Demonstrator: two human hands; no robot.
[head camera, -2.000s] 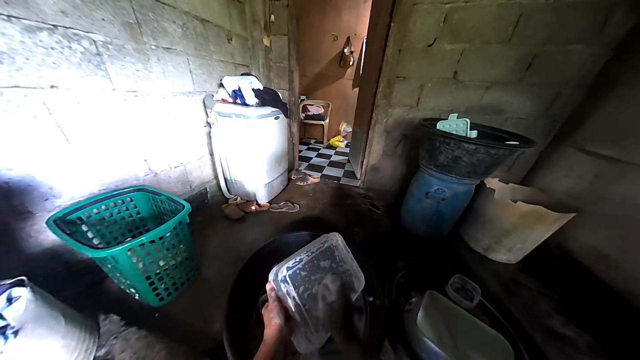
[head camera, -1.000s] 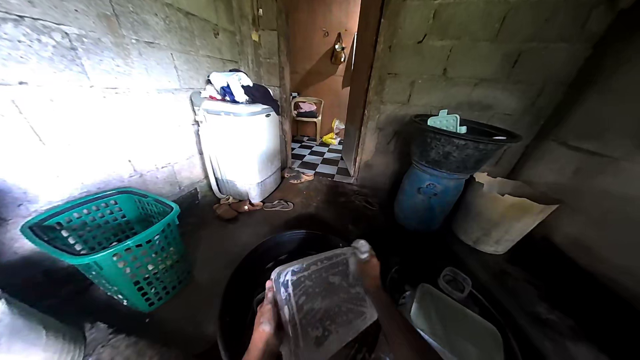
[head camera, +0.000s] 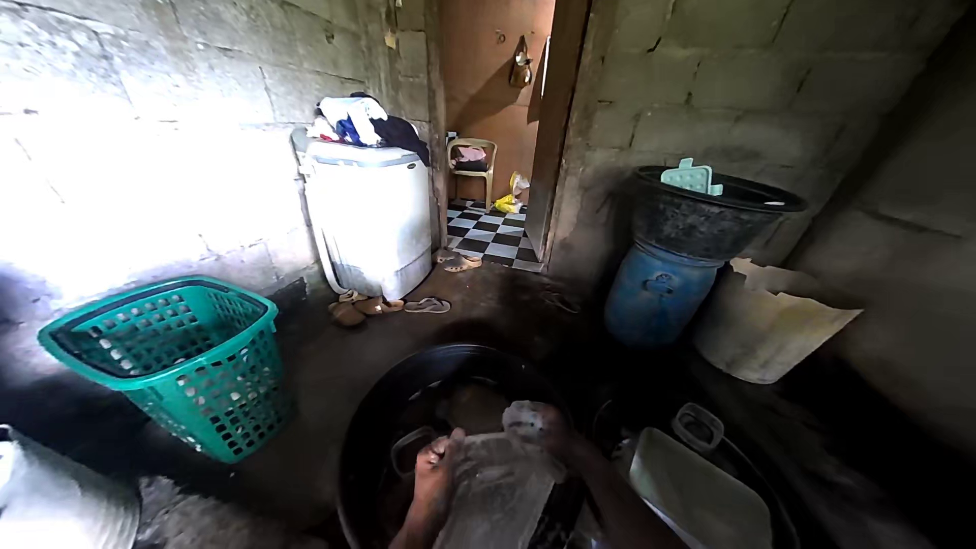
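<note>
My left hand (head camera: 436, 476) grips the left edge of a clear plastic container or lid (head camera: 496, 496), streaked with whitish suds. At its upper right corner, my right hand (head camera: 550, 428) is closed on a pale, sudsy scrubbing pad (head camera: 524, 419). Both hands are over a large round black basin (head camera: 364, 427) with further items inside, among them a clear rectangular piece (head camera: 412, 450). To the right, a second dark basin (head camera: 781, 507) holds a large pale plastic container (head camera: 698, 488) and a small clear one (head camera: 698, 427).
A green laundry basket (head camera: 206, 381) stands left, a white sack-like thing (head camera: 65, 496) below it. Behind are a white washing machine (head camera: 374, 221) topped with clothes and sandals (head camera: 428, 305). At right, a black tub (head camera: 686, 221) rests on a blue drum (head camera: 659, 293) beside a broken pale container (head camera: 770, 328).
The clear plastic piece is lower in view and tilted differently. My right hand, holding the pale pad, is at its upper corner, lower in view than a second ago.
</note>
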